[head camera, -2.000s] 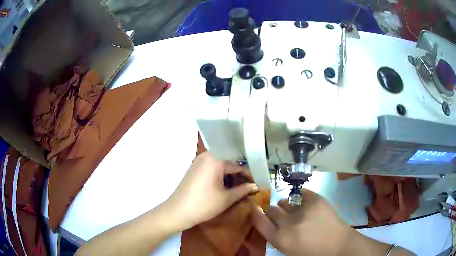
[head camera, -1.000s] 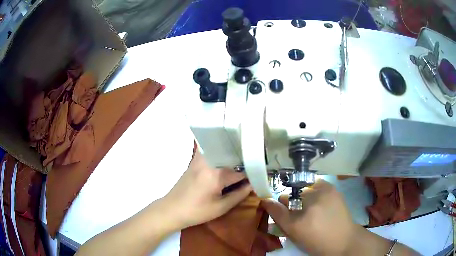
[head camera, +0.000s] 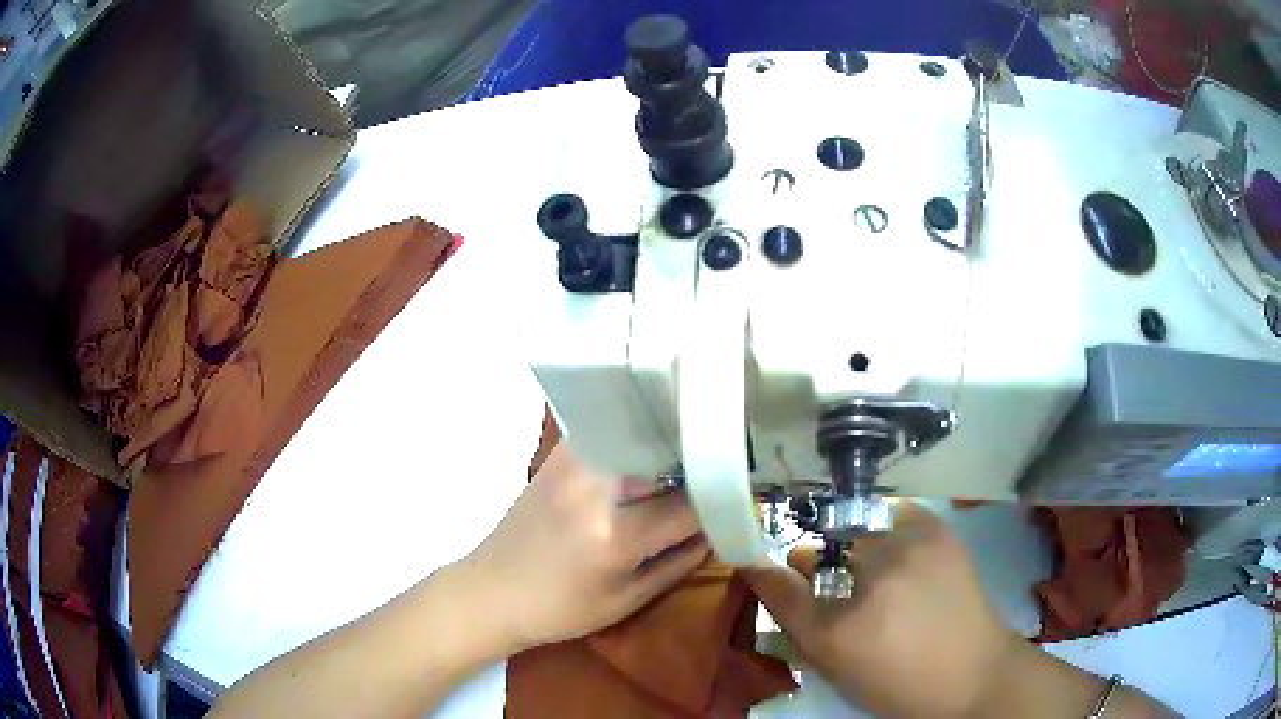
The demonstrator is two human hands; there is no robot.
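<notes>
A rust-brown cut panel lies under and in front of the sewing machine head, with a lighter folded piece on it near the needle area. My left hand presses on the fabric left of the white take-up lever guard. Its fingertips reach behind the guard. My right hand is right of the needle area, below the tension dial, thumb at the fabric's right edge. The dial partly hides it. The presser foot and needle are mostly hidden.
An open cardboard box at upper left holds crumpled rust-brown pieces. Pointed cut panels lie beside it. Striped parts are at lower left. A brown heap lies right of the head, below the control panel.
My right hand has moved up and right from the fabric in front of the needle. My left hand's fingers have shifted slightly towards the guard. The fabric's right edge now spreads further right.
</notes>
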